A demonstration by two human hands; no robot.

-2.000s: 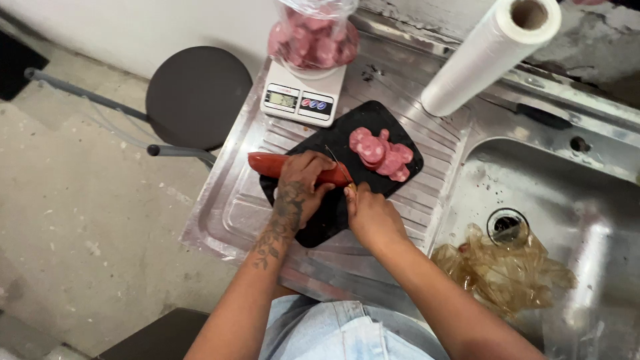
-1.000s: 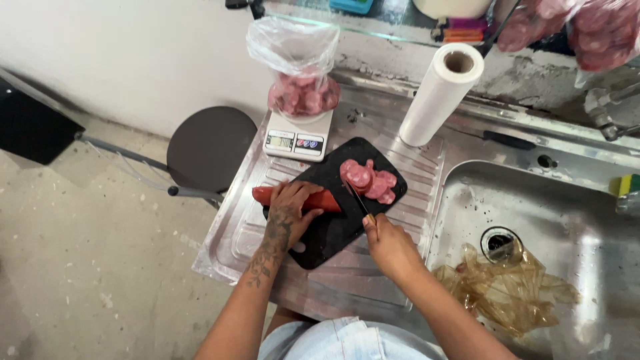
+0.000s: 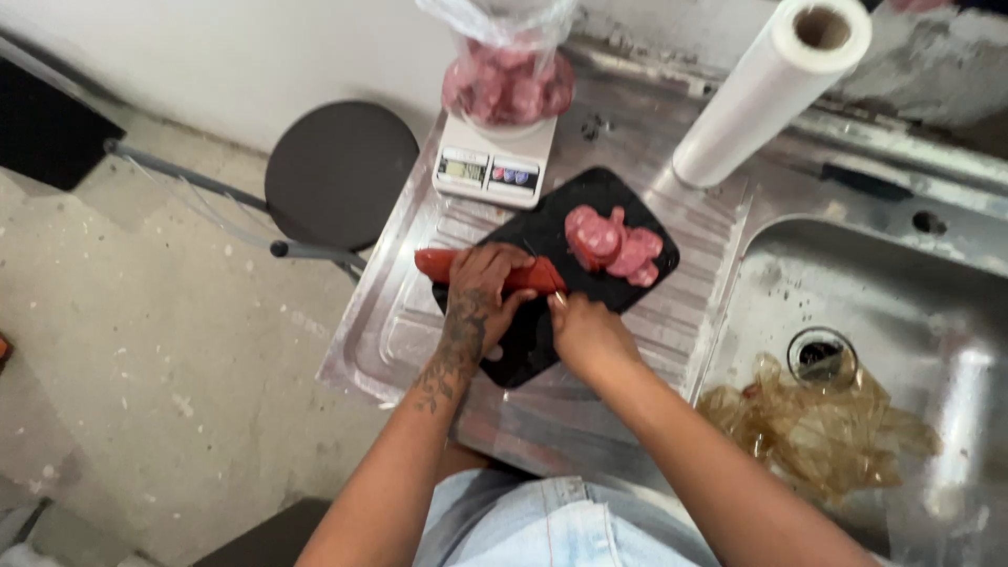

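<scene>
A red-cased sausage (image 3: pixel 435 264) lies across a black cutting board (image 3: pixel 524 346) on the sink's ridged drainboard. My left hand (image 3: pixel 484 287) is closed over the sausage and holds it down. My right hand (image 3: pixel 591 331) grips a small knife (image 3: pixel 558 298) at the sausage's right end; its blade is mostly hidden. Pink sausage slices (image 3: pixel 614 244) are heaped on the upper right of the board. Behind the board stands a white digital kitchen scale (image 3: pixel 490 169), with a clear plastic bag of sausage slices (image 3: pixel 510 83) on it.
A roll of clear plastic bags (image 3: pixel 768 94) stands behind the board. A black-handled utensil (image 3: pixel 866 183) lies on the sink's back ledge. Crumpled brownish plastic (image 3: pixel 811 429) sits by the drain in the steel basin (image 3: pixel 756 307). A round dark stool (image 3: pixel 342 173) is on the left.
My right hand has moved from beside the heaped slices, where the knife was one second ago, back to the sausage's right end. The view has shifted downward and closer.
</scene>
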